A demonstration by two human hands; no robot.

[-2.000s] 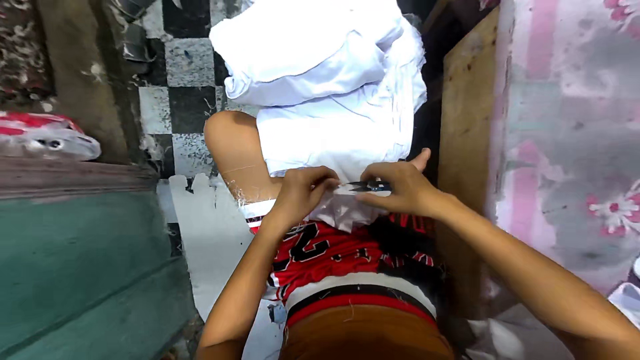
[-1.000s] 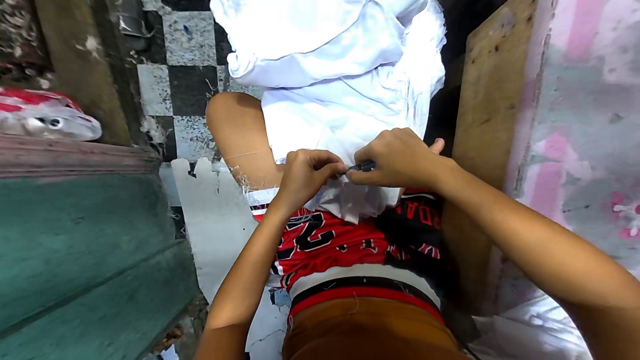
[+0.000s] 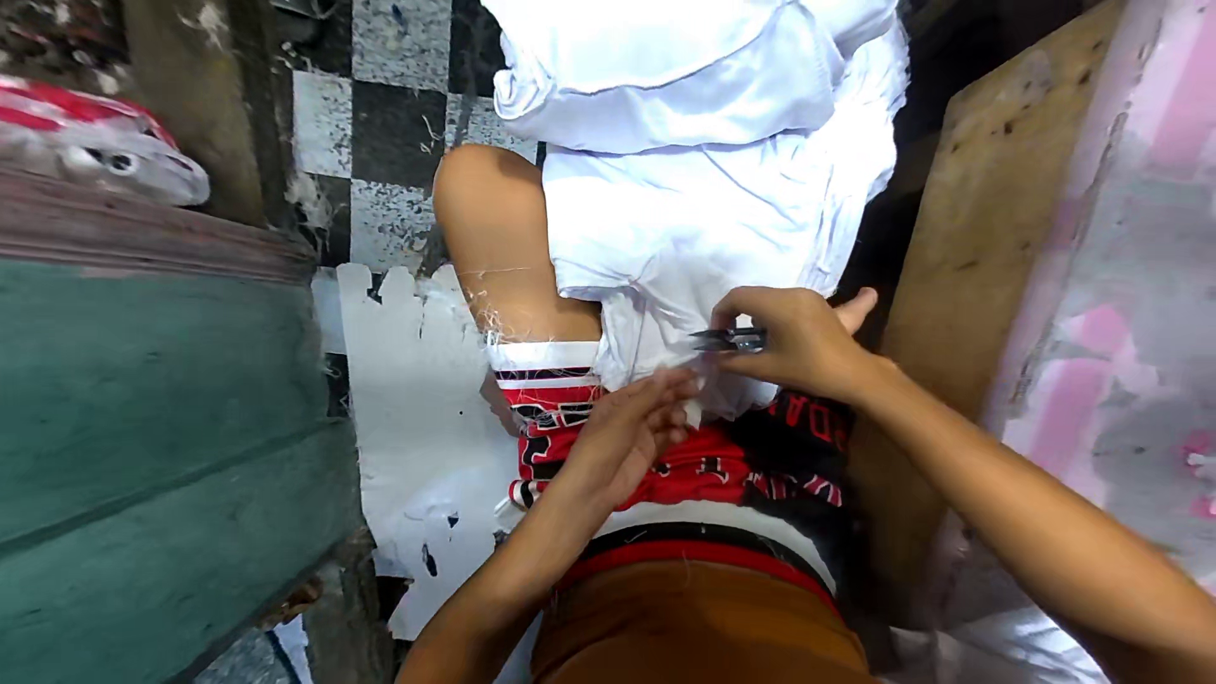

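White fabric [image 3: 703, 209] lies in a folded pile over my lap and beyond my knees. My right hand [image 3: 798, 342] is shut on small dark thread snips [image 3: 731, 339], whose pointed blades face left above the cloth. Just below and left of the blades, my left hand [image 3: 641, 427] has its fingertips on an edge of the white fabric, palm partly turned up. Loose thread bits [image 3: 494, 318] cling to my bare thigh and the hem of my red, black and white shorts [image 3: 684, 470].
A green wooden panel [image 3: 171, 427] stands at the left, with a red and white plastic bag [image 3: 95, 142] above it. A torn pale sheet [image 3: 418, 427] lies on the checkered floor [image 3: 399, 123]. Along the right are a wooden board [image 3: 997, 190] and a pink and grey patterned surface [image 3: 1130, 380].
My hands were close together at the cloth a second ago. Now they are apart, the left hand lower and turned more palm up, the snips' blades showing between them.
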